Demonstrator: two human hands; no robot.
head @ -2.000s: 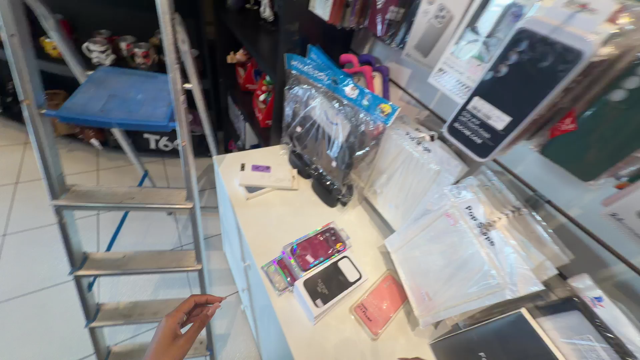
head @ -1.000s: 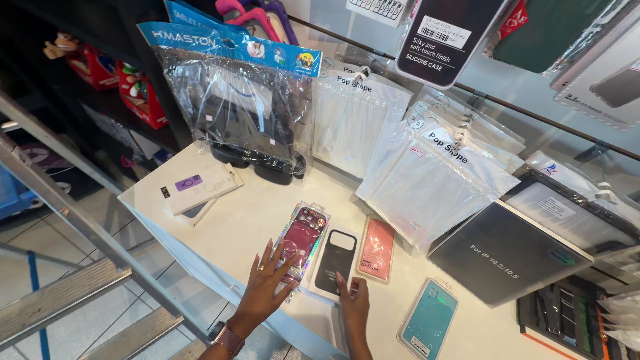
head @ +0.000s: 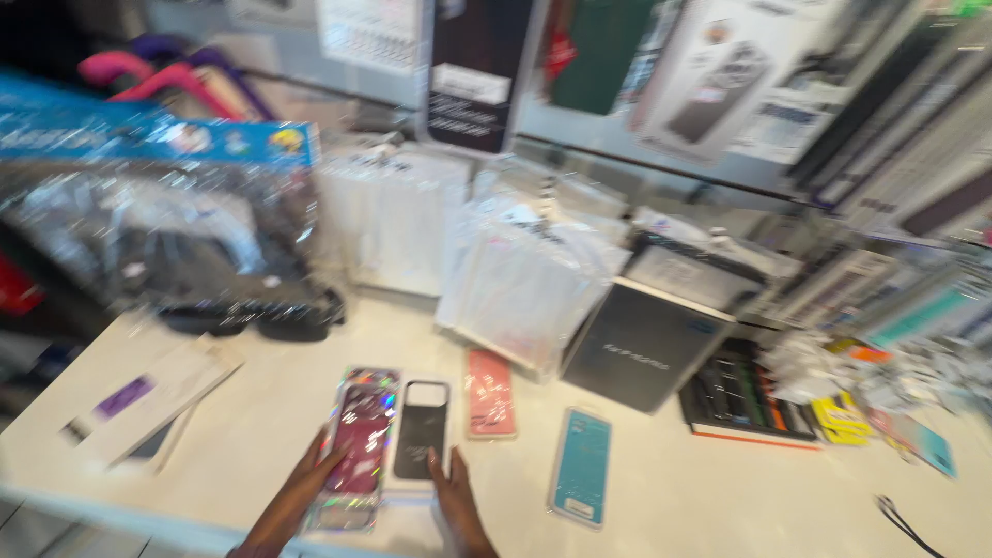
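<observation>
My left hand [head: 304, 480] lies at the left edge of a dark red phone case in clear, shiny packaging [head: 363, 442], fingers on it. Right beside that pack is a white box with a black phone case pictured or set on it [head: 422, 434]. My right hand [head: 460, 496] touches the lower right edge of this box with its fingertips. A pink packaged phone case [head: 490, 395] lies just to the right, its top close under a hanging clear pouch. Farther right lies a blue-green packaged case [head: 581, 467]. The view is blurred, so the exact finger contact is unclear.
White boxes [head: 155, 403] lie on the left of the white counter [head: 721, 504]. Along its back stand a large plastic-wrapped pack [head: 178, 232], clear pouches [head: 527, 279], a dark tablet-case box [head: 647, 349] and small packaged goods [head: 837, 418]. Packaged cases hang above; a black cord [head: 903, 523] lies right.
Two seconds ago one hand was raised off the counter's edge; now both hands are at the packs. The red pack and the boxed black case now lie side by side, straighter than before. The view has shifted right.
</observation>
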